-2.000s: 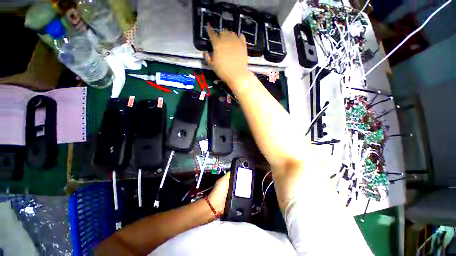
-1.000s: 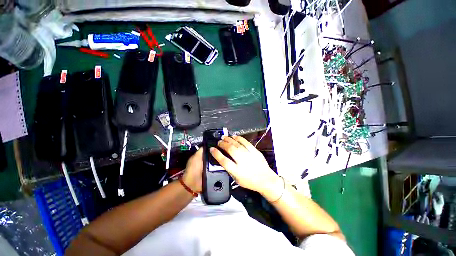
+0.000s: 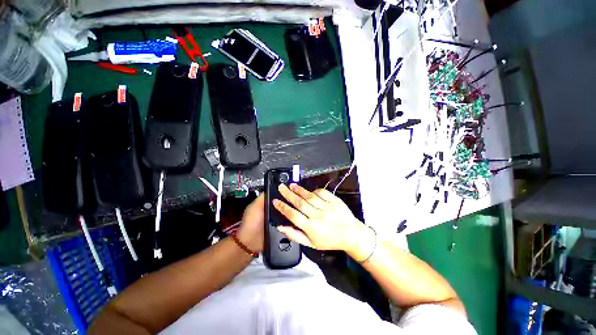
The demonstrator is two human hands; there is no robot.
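A black lock panel (image 3: 283, 254) with a round hole near its lower end is held upright over my lap at the bench edge. A small pale tab stands at its top right. My left hand (image 3: 253, 224) grips its left side, fingers partly hidden behind it. My right hand (image 3: 320, 217) lies over its face with fingertips on the glossy middle. Whether the right hand grips or only presses cannot be told.
Several finished panels (image 3: 175, 121) lie at the bench edge with white cables hanging down. A glue tube (image 3: 142, 52), red-handled cutters (image 3: 189, 50), silver-rimmed frame (image 3: 249, 55) and black cover (image 3: 310, 55) lie behind. Circuit boards (image 3: 465, 105) are piled at right; a blue crate (image 3: 98, 275) is below left.
My right hand came back from the housings on the upper ledge to the held panel, then slid down its face. The panel's pale window is now covered.
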